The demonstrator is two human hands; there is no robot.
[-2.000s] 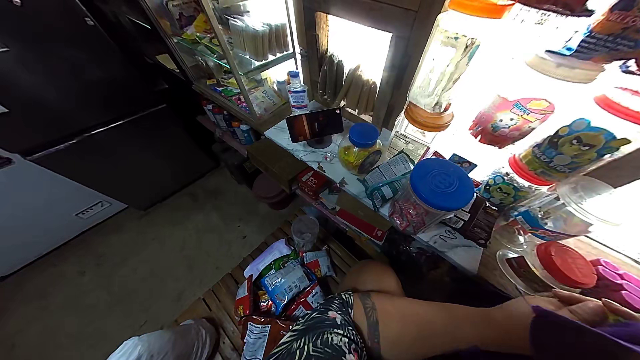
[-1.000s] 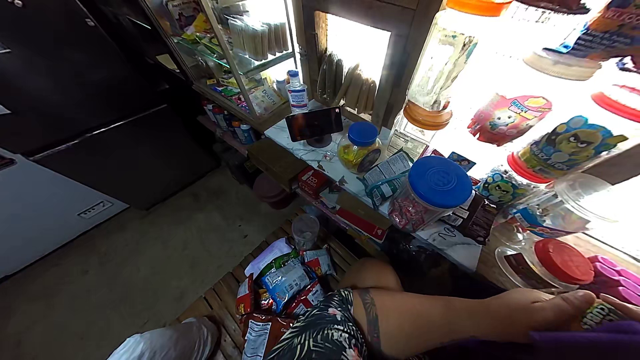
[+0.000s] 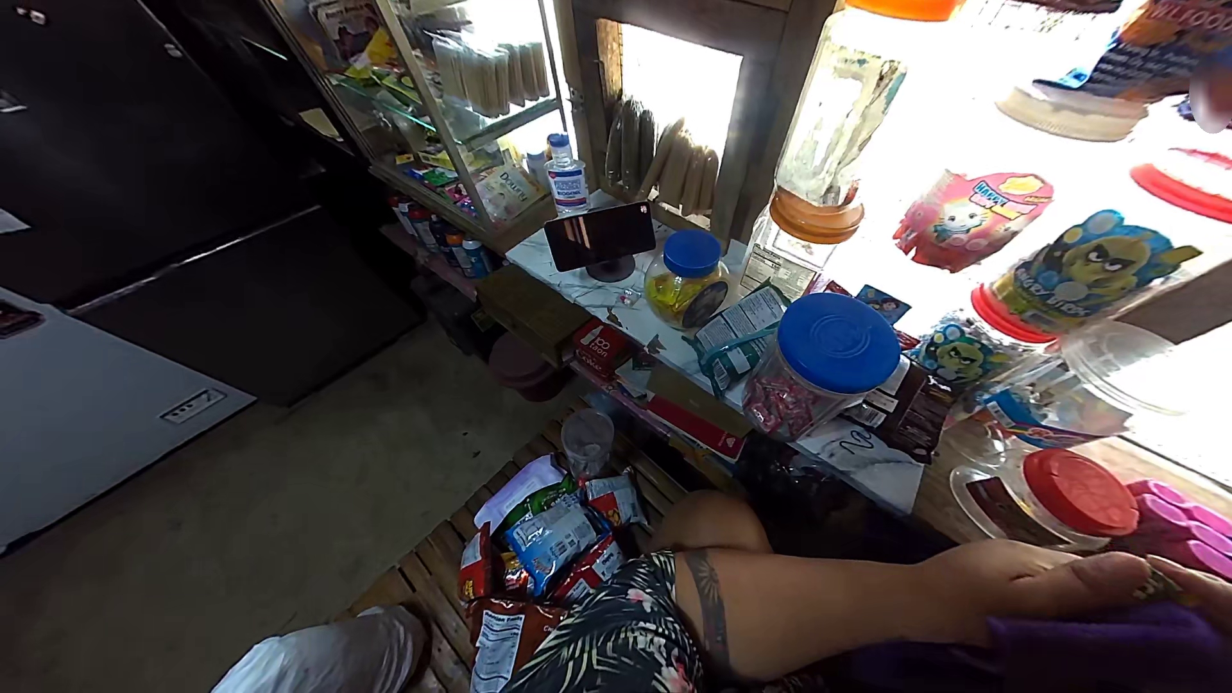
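My left hand (image 3: 1083,579) is at the lower right, its bare, tattooed arm stretching from a floral sleeve. A small yellow-green wrapped item (image 3: 1160,584), partly hidden, shows between its fingers. Fingers that appear to be my right hand (image 3: 1198,584) touch the item at the right edge; the rest of that hand is out of view. Just above lie a clear jar with a red lid (image 3: 1080,491) and pink plastic containers (image 3: 1184,529). Purple cloth (image 3: 1107,645) lies below the hands.
A blue-lidded candy jar (image 3: 837,344), a smaller yellow-filled jar (image 3: 688,279), a phone on a stand (image 3: 602,238) and a bottle (image 3: 567,178) stand on the marble-patterned counter (image 3: 881,472). Snack packets (image 3: 553,539) and a clear cup (image 3: 587,441) rest on the slatted bench (image 3: 438,577).
Between the first frame and the second, my left hand's fingers curl in and the yellow-green item comes into clearer view. Jars, phone and snack packets stay where they were.
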